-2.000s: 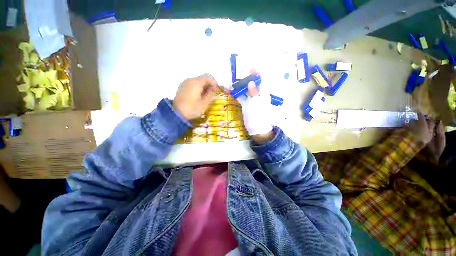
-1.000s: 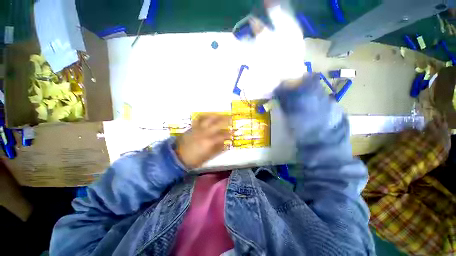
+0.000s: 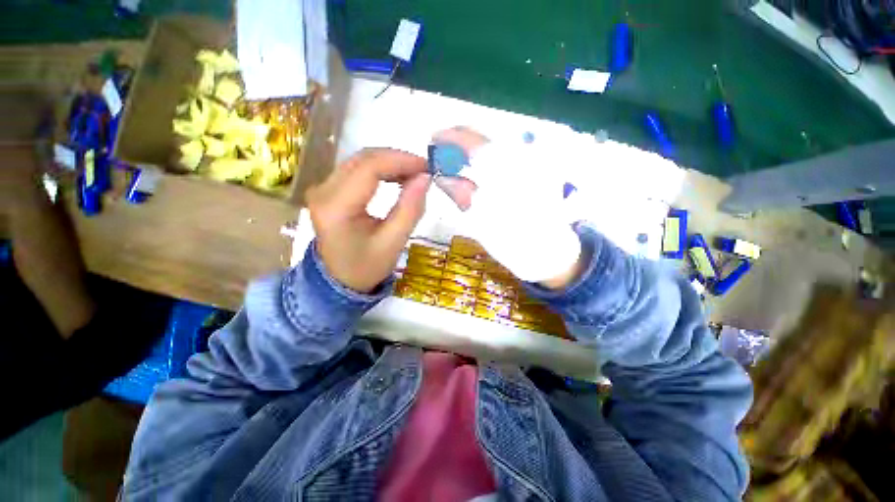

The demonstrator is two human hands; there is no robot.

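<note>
A battery pack [image 3: 450,159], dark blue-grey on the side that shows, is held above the white work sheet [image 3: 393,122]. My right hand [image 3: 515,201], in a white glove with bare fingertips, grips it from the right. My left hand [image 3: 365,211] is bare; its thumb and forefinger pinch together at the pack's left edge. Whether they hold a lead there is too small to tell. Rows of amber-taped boards [image 3: 471,284] lie on the sheet below my hands, partly hidden by the right hand.
A cardboard box [image 3: 152,108] with yellow scraps [image 3: 226,127] stands at left, white paper [image 3: 271,49] over its edge. Blue packs [image 3: 703,255] lie right of the sheet, others on the green surface [image 3: 510,49]. A grey metal arm [image 3: 815,178] and a person's plaid sleeve [image 3: 819,363] are at right.
The view has shifted, so the bench appears tilted. My right hand has come back from the far edge to the middle with a pack. My left hand has risen from the amber boards to meet it.
</note>
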